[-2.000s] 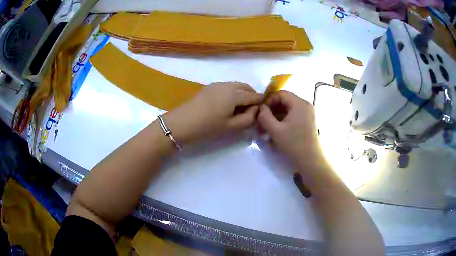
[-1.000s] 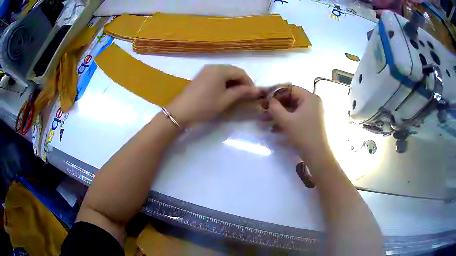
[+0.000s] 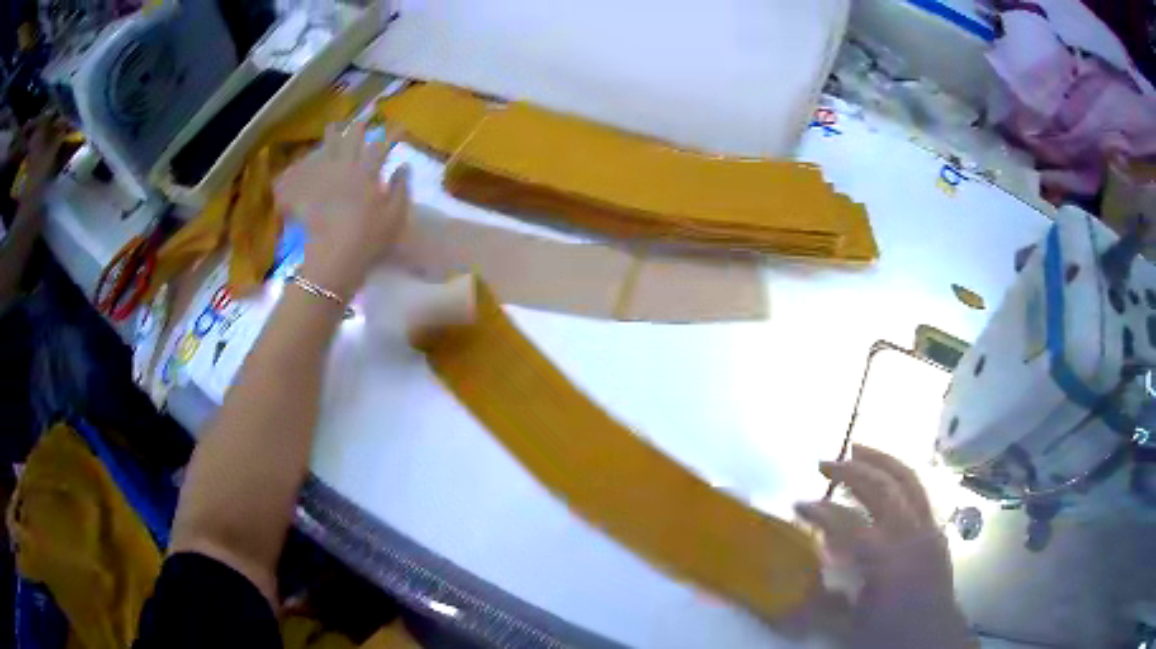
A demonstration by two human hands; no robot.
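A curved mustard strip (image 3: 621, 469) lies across the table, its upper left end curled to show pale. A pale strip (image 3: 558, 273) with a short crosswise seam lies behind it, partly beside the mustard stack (image 3: 659, 178). My left hand (image 3: 340, 197) is at the upper left, blurred, fingers apart, beside the pale strip's left end; no cloth shows clearly in it. My right hand (image 3: 887, 545) is at the lower right by the mustard strip's right end, blurred, fingers partly spread; whether it pinches the strip is hidden.
The white sewing machine head (image 3: 1040, 355) stands at the right over its lit bed. Loose mustard strips (image 3: 254, 222) and red-handled scissors (image 3: 127, 279) are at the left table edge. Mustard fabric (image 3: 83, 545) hangs at the lower left. Pink fabric (image 3: 1078, 83) is at the upper right.
My hands, together at mid-table before, are now far apart, left to the upper left and right to the lower right. The pale strip and curled mustard strip now lie spread out. The view has shifted.
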